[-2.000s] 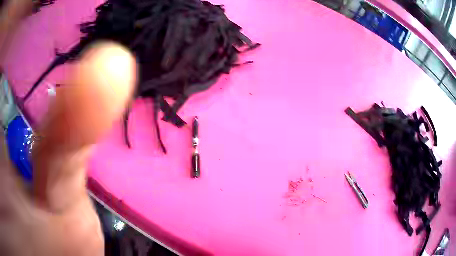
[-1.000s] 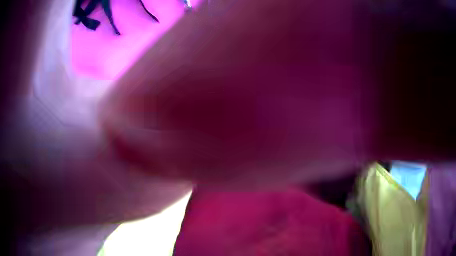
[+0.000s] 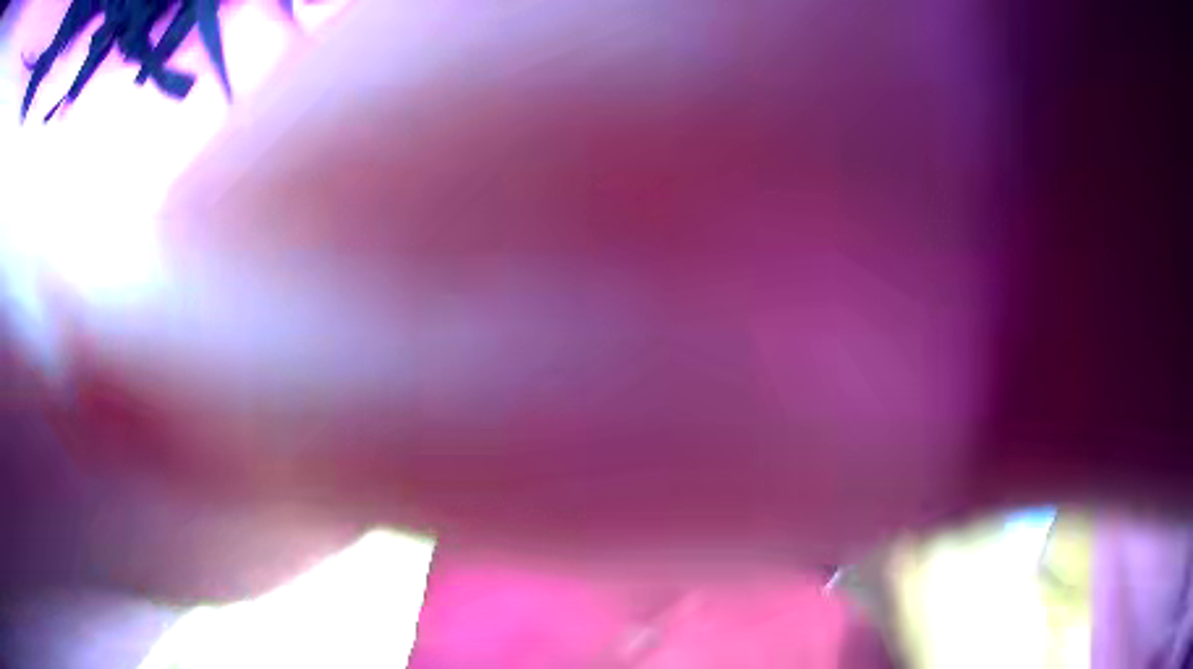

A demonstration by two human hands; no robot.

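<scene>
A large, very blurred skin-toned shape [image 3: 589, 275], apparently a hand close to the lens, fills most of the view. Another blurred shape [image 3: 157, 523] at the lower left may be part of a hand. I cannot tell which is my left or right hand, and no fingers or held object can be made out. The ends of black webbing straps [image 3: 170, 46] show at the top left on the pink tabletop [image 3: 242, 124], which is overexposed. The rest of the heap is out of the picture.
Bright pink cloth-like material [image 3: 523, 614] shows at the bottom centre. A white overexposed patch [image 3: 327, 601] lies left of it, and a pale yellow area [image 3: 988, 595] is at the lower right. The far right is dark.
The view has swung from the tabletop, leaving only strap ends at the top left. The blurred shape now covers most of the picture; the pen, snips and right heap are no longer visible.
</scene>
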